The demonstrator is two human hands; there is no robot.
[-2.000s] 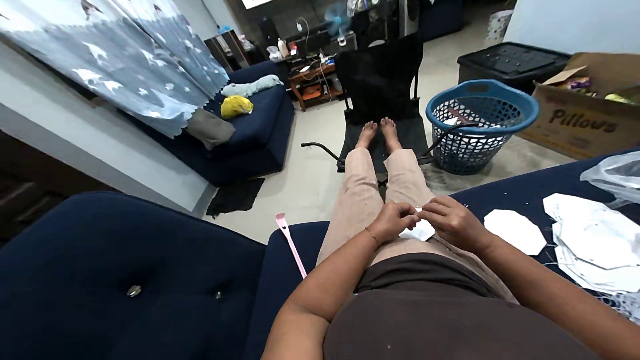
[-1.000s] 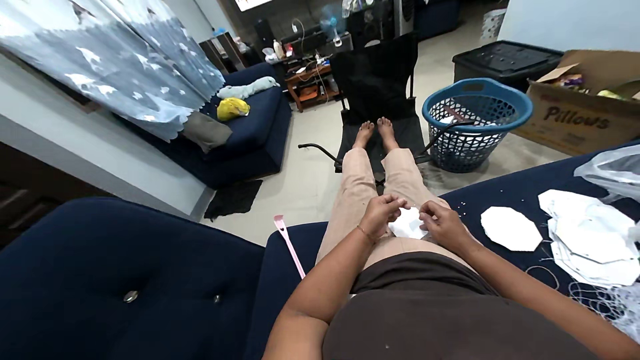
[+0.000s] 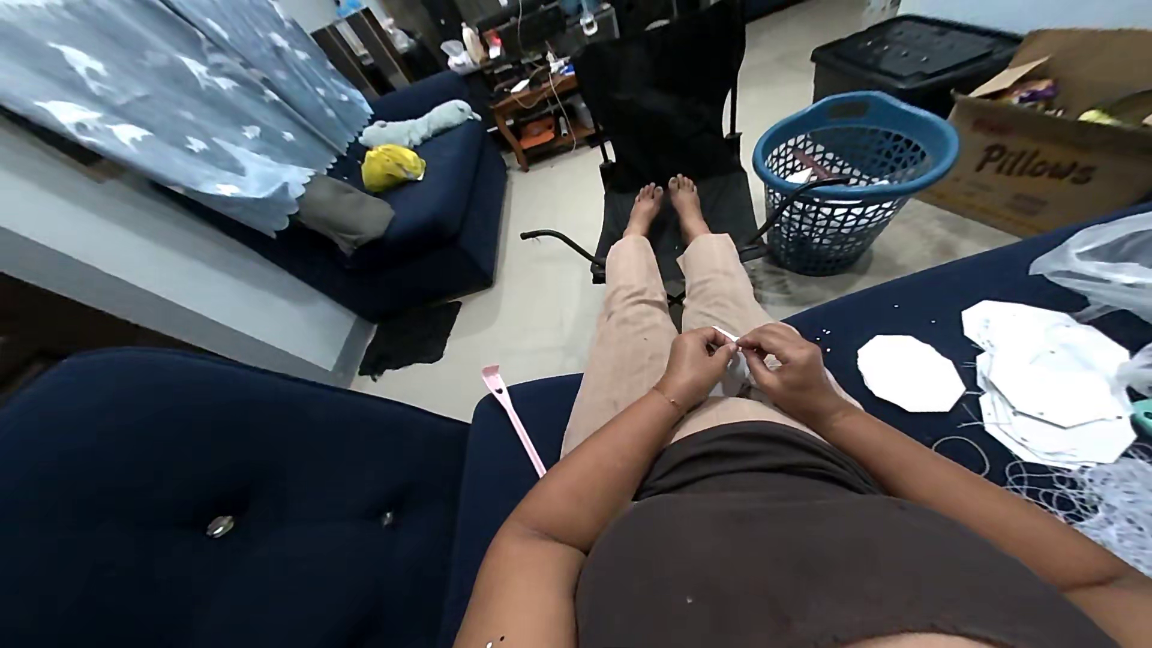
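Observation:
Over my lap, my left hand and my right hand are close together, fingertips nearly touching. Between them they pinch a small white piece, partly hidden by the fingers; it looks like paper or thin cloth. To the right on the navy sofa lies a single white polygon-shaped piece, beside a loose pile of similar white pieces. White string or netting is bunched near the pile. Whether a needle or thread is in my fingers cannot be told.
A pink long-handled scratcher rests on the sofa at my left. My feet are on a black folding chair. Beyond the sofa stand a blue laundry basket, a cardboard box and a black lidded bin. A clear plastic bag lies at right.
My hands have come closer together since a second ago, when the white piece was spread more visibly between them. It is now mostly covered by my fingers.

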